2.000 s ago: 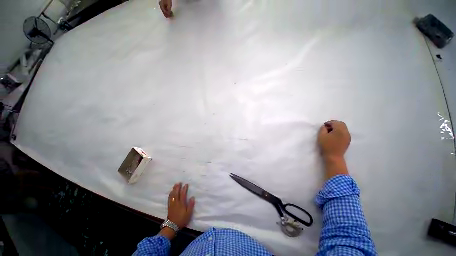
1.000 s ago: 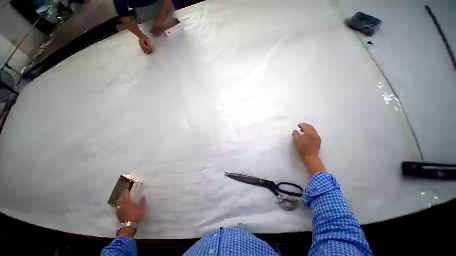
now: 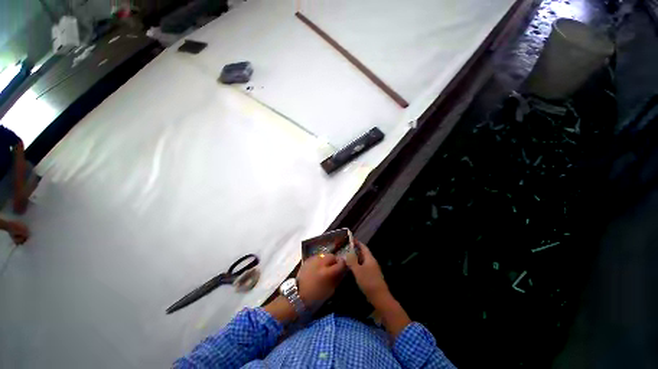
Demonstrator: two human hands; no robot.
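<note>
The small open pin box (image 3: 325, 241), with a dark inside and pale rim, is at the table's near edge in front of my body. My left hand (image 3: 322, 277), with a wristwatch, has its fingers bent at the box's near side; its fingertips are partly hidden. My right hand (image 3: 366, 271) grips the box's right wall. Small pale specks show inside; single pins cannot be made out. The shears (image 3: 209, 286) lie on the white sheet (image 3: 144, 238) to the left, handles towards the box, a round pale piece beside them.
A long black weight (image 3: 352, 150) lies near the table edge. A dark block (image 3: 236, 72), a dark flat piece (image 3: 192, 46) and a reddish-brown wooden strip (image 3: 351, 59) lie farther off. Another person's hand (image 3: 16, 231) is at far left. A bucket (image 3: 569, 60) stands on the scrap-littered floor.
The view has swung right. My left hand has brought the box from the sheet to the table edge. My right hand has moved from the sheet to the box.
</note>
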